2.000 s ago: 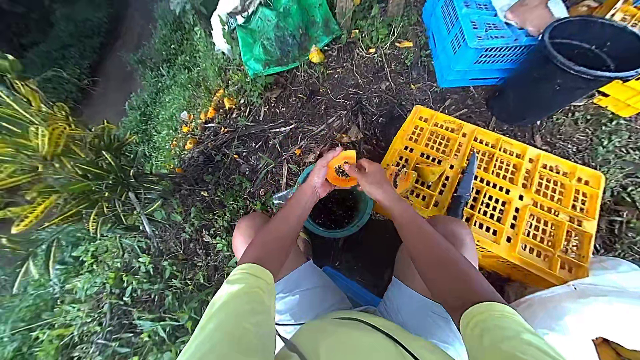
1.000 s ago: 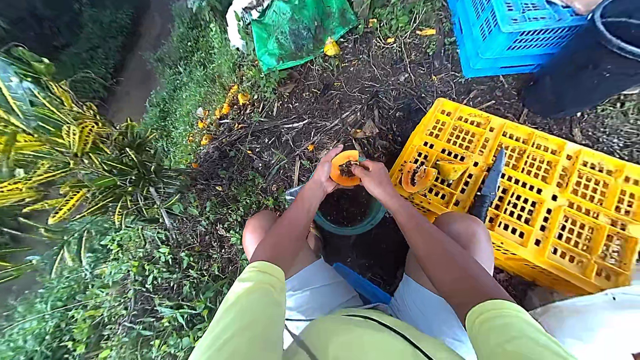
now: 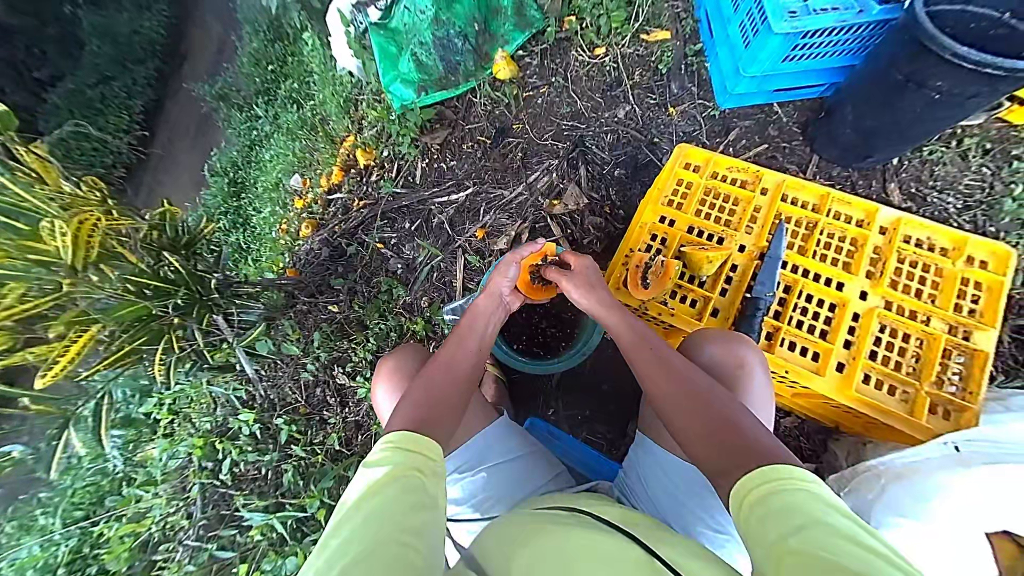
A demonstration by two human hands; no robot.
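Observation:
My left hand point(image 3: 506, 278) is closed around the left side of a halved papaya point(image 3: 531, 282) with orange flesh and dark seeds. The fingers of my right hand point(image 3: 578, 280) reach into its seed cavity from the right; whether they grip anything is hidden. Below both hands is a round teal basin point(image 3: 590, 342) with a mass of dark seeds point(image 3: 544, 328) in it. To the right, on an upturned yellow plastic crate point(image 3: 848, 280), lie a cut papaya piece point(image 3: 652, 276), a yellow-skinned piece point(image 3: 704, 258) and a knife point(image 3: 766, 284) with a dark handle.
Blue crates point(image 3: 792, 52) and a black bucket point(image 3: 904, 88) stand at the upper right. A green sack point(image 3: 448, 48) lies at the top, with yellow fruit scraps point(image 3: 336, 172) down the slope. A white sack point(image 3: 936, 488) is at the lower right, a spiky yellow-green plant point(image 3: 88, 264) at left.
Both hands stay together at the papaya above the basin. The fingers of my right hand have shifted over its seed cavity. The view has moved somewhat.

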